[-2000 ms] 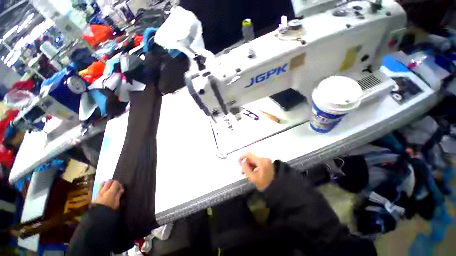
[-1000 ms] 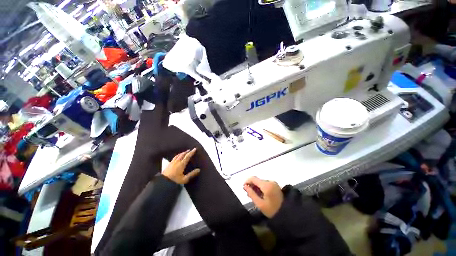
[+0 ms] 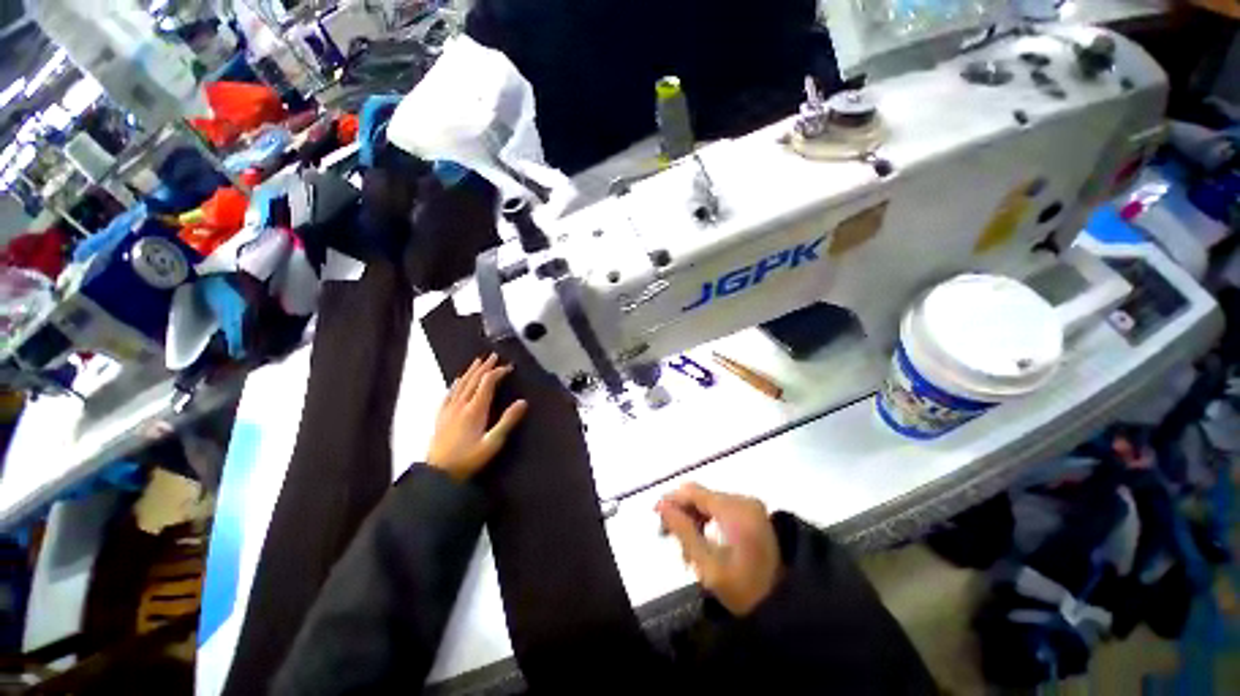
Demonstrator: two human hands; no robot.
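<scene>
A dark brown fabric strip (image 3: 555, 544) lies lengthwise on the white table, its far end just left of the machine's needle area. My left hand (image 3: 472, 419) lies on its left edge with fingers spread, palm down. My right hand (image 3: 725, 541) is right of the strip near the table's front edge, thumb and fingertips drawn together; whether they hold something small cannot be told. The presser foot (image 3: 650, 396) stands right of the strip, with no fabric seen under it. A long dark pile of strips (image 3: 333, 449) lies to the left.
White sewing machine (image 3: 762, 258) across the back. Under its arm are blue snips (image 3: 692, 370), an orange-brown stick (image 3: 748, 375) and a black flat rectangle (image 3: 812, 331). A lidded cup (image 3: 968, 356) stands right of my right hand. Fabric scraps (image 3: 1074, 571) lie on the floor at right.
One strip now lies apart from the pile, straightened beside the needle area. My left hand has moved from the pile onto it, then farther toward the machine. My right hand stays near the front edge.
</scene>
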